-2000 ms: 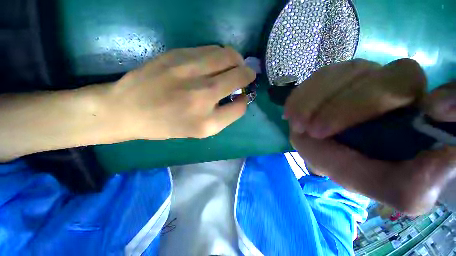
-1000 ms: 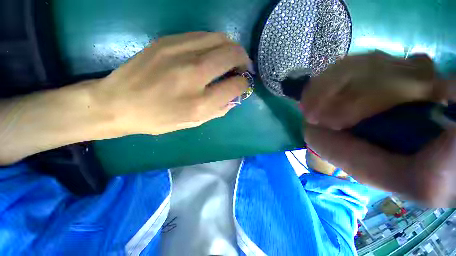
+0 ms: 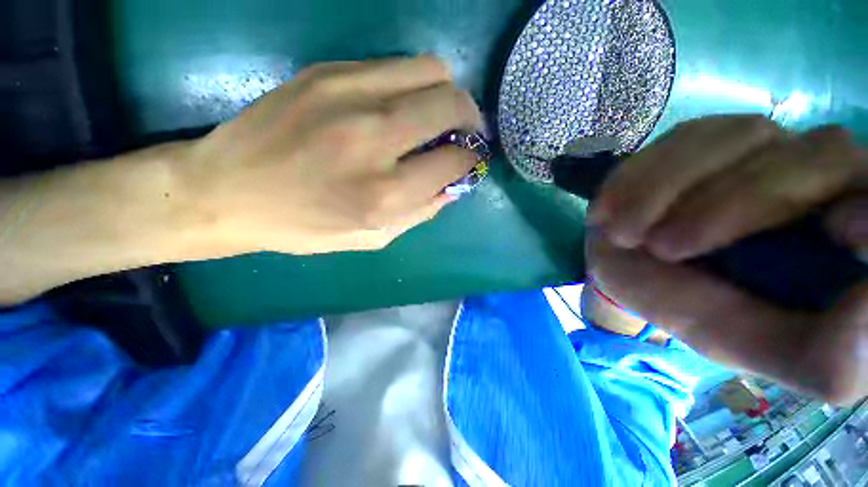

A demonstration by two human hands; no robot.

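My left hand rests low over the green bench, its fingertips closed on a small round unit, shiny silver with yellow bits and mostly hidden by the fingers. My right hand is gripped around the black electric screwdriver. The driver's dark nose points left over the near edge of the screw dish, a silver-grey honeycomb disc with a dark rim. Single screws and the bit's exact tip cannot be made out.
The green bench top lies under both hands, its near edge close to my blue smock. Dark objects stand at the far left. A band shows at my right wrist. Shelving with small items is at the lower right.
My right hand and the driver have moved right and upward, and the nose has gone from beside the dish to over its near edge. My left hand has moved slightly upward, still holding the unit.
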